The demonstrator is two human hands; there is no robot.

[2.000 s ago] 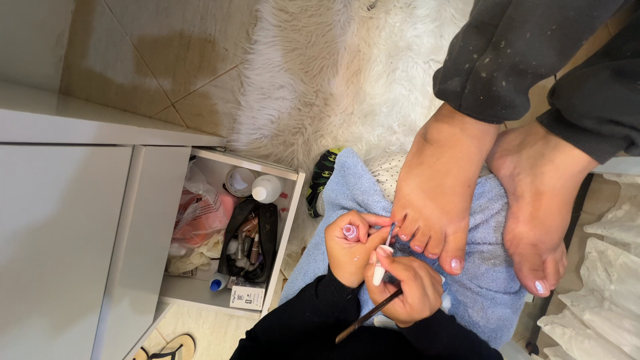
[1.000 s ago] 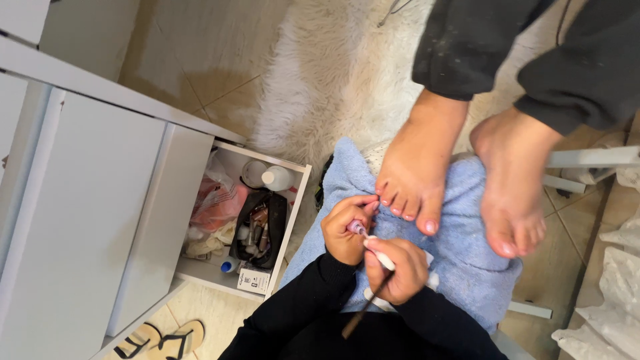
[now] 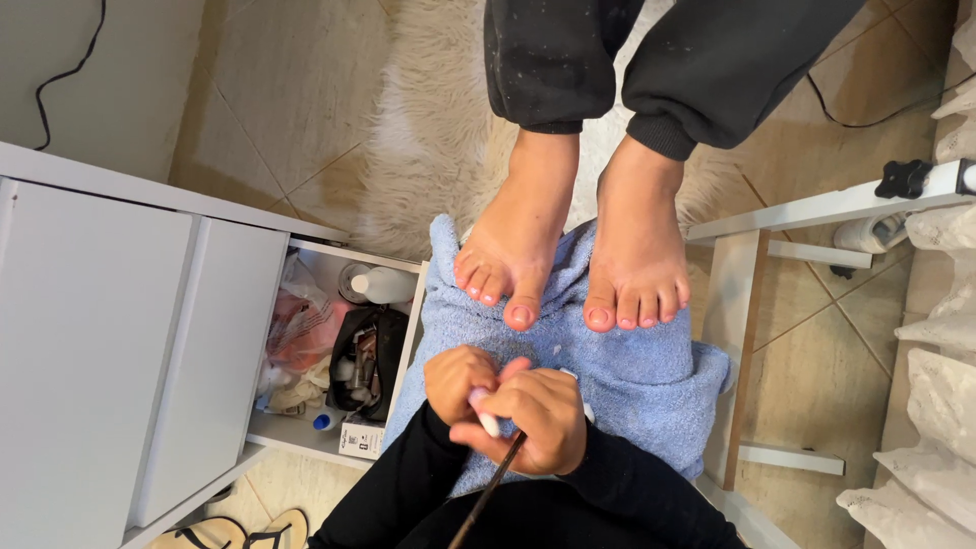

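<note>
A small nail polish bottle (image 3: 479, 396) with a white cap (image 3: 489, 424) is between my hands, low in the middle. My left hand (image 3: 460, 381) is closed around the bottle, and my right hand (image 3: 537, 419) has its fingers at the cap. A thin dark stick (image 3: 488, 488) also rests in my right hand, pointing down toward me. Beyond my hands, another person's two bare feet (image 3: 526, 221) rest on a blue towel (image 3: 610, 374), toes toward me. Some toenails look light pink. Whether the cap is fully seated on the bottle is hard to tell.
At left, a white cabinet (image 3: 84, 343) has an open drawer (image 3: 305, 441) holding a white bottle (image 3: 385, 285), a black pouch (image 3: 396, 343) and plastic bags. A fluffy rug (image 3: 419, 130) lies beyond. White metal frame bars (image 3: 823, 207) and a ruffled cloth (image 3: 934, 450) are at right; sandals (image 3: 286, 530) lie lower left.
My hands have drawn back from the toes toward my body, and the cap and bottle are now together. The feet, one partly over the other's side earlier, now stand side by side. The view has shifted.
</note>
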